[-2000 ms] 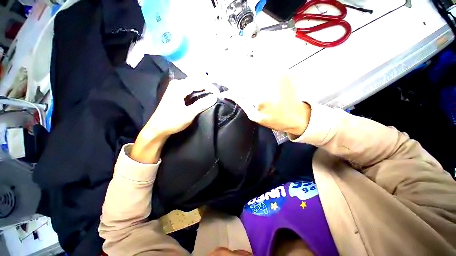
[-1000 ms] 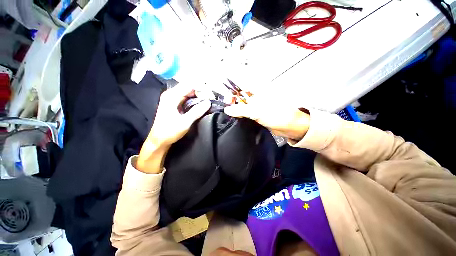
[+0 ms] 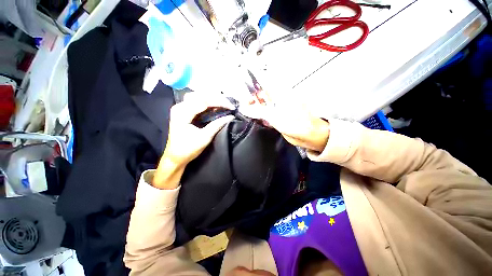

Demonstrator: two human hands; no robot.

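Note:
A black garment (image 3: pixel 108 124) lies over the lap and table edge, mostly left of and below my hands. Its smoother leather-like panel (image 3: pixel 216 178) bulges below them. My left hand (image 3: pixel 191 129) pinches the garment's folded upper edge. My right hand (image 3: pixel 294 121) is at the same edge, its fingertips close to the left ones. Small thread snips (image 3: pixel 254 86) with dark pointed blades and an orange part stick up from my right hand, pointing away from the cloth. The bright glare washes out the right fingers, so their exact grip is hard to see.
Red-handled scissors (image 3: pixel 337 26) lie on the white table (image 3: pixel 323 81) beside a small black box (image 3: pixel 293 12). Metal machine parts (image 3: pixel 246 36) are left of them. A light-blue round object (image 3: pixel 175 67) sits beside the cloth. A grey motor (image 3: pixel 21 232) is lower left, a blue crate (image 3: pixel 377 122) right.
The snips came into view in my right hand between the first and second frames. Since the second frame, the right fingers have moved in against the left fingertips at the edge. The view has shifted slightly.

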